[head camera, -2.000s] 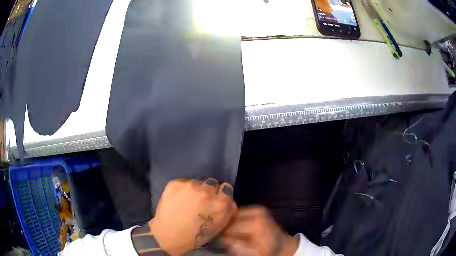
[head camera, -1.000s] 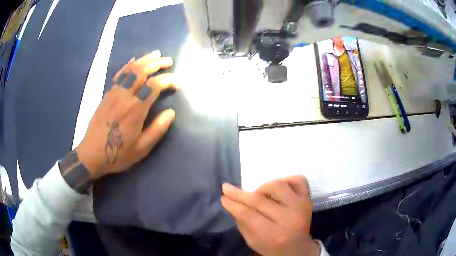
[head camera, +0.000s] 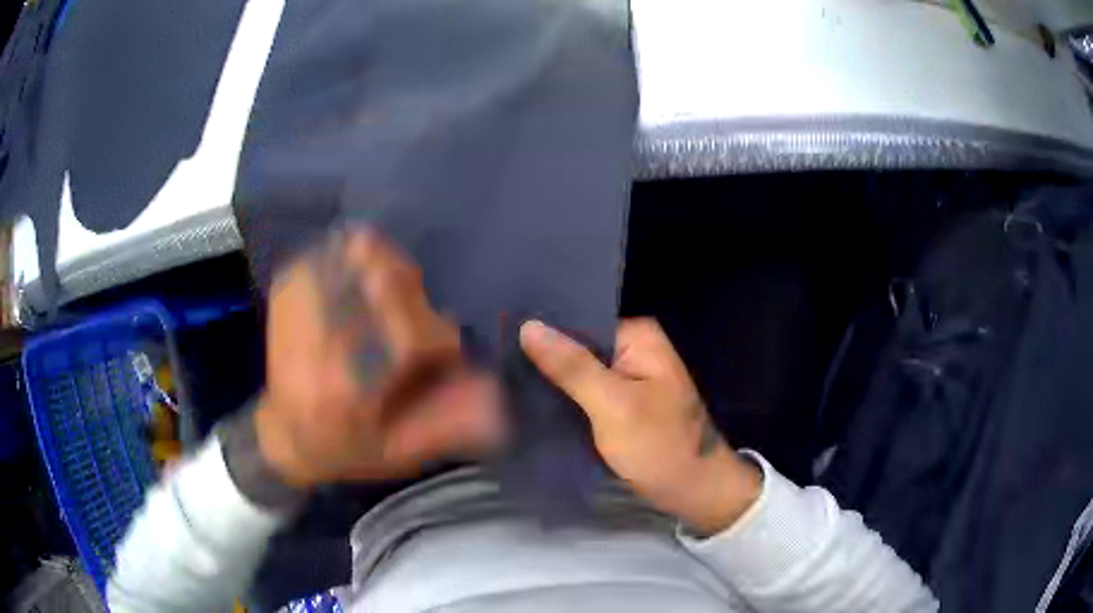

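Note:
A dark grey-blue cut fabric panel [head camera: 479,156] lies over the white table's front edge and hangs down toward my lap. My right hand [head camera: 641,419] grips its right edge near the lower end, thumb on top and fingers behind. My left hand [head camera: 360,359] is over the panel's lower left part and is blurred; its thumb and fingers look apart, and whether it touches or holds cloth cannot be told. The lower end of the panel is dark and blurred between my hands.
Long dark cut pieces [head camera: 144,108] lie on the table [head camera: 839,60] at the left. A blue plastic basket [head camera: 90,419] is below them. A dark cloth heap [head camera: 959,395] with loose threads hangs at right. A yellow-green tool [head camera: 972,20] is at the top right.
The view has tilted down; the machine head and phone have left it. My left hand has come off the table part of the panel toward my lap. My right hand now grips the panel's edge.

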